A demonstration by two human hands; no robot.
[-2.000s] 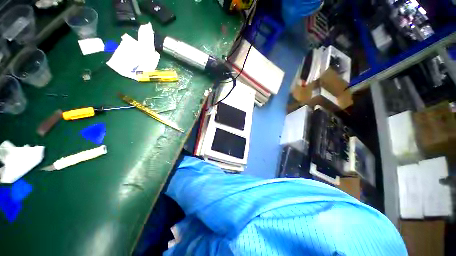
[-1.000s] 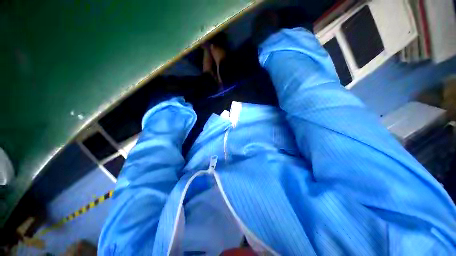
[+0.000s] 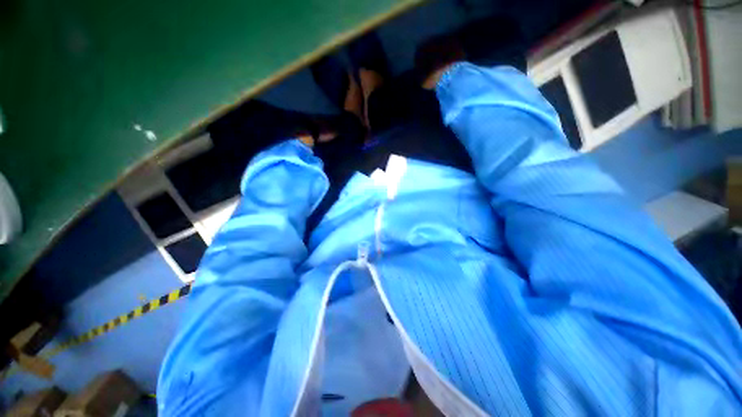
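My left hand (image 3: 317, 137) is just past the blue striped sleeve cuff at the centre left, below the green bench edge. It is dark and only a little skin shows. My right hand (image 3: 438, 75) shows as a small dim patch beyond the right cuff. Both are over the dark area in front of my lap. Their fingers and anything in them are lost in shadow. Two narrow skin-toned shapes (image 3: 362, 91) show between the hands, too dim to name.
The green bench (image 3: 203, 65) crosses the upper left. White trays or foam with dark panels stand at the right (image 3: 604, 77) and lower left (image 3: 167, 216). Cardboard boxes (image 3: 102, 395) and yellow-black floor tape (image 3: 134, 313) are at the lower left. A white box (image 3: 686, 216) is at the right.
The view has swung from the bench top and its tools down to my lap. Since the last frame both cuffs have shifted slightly, and a little skin now shows at each.
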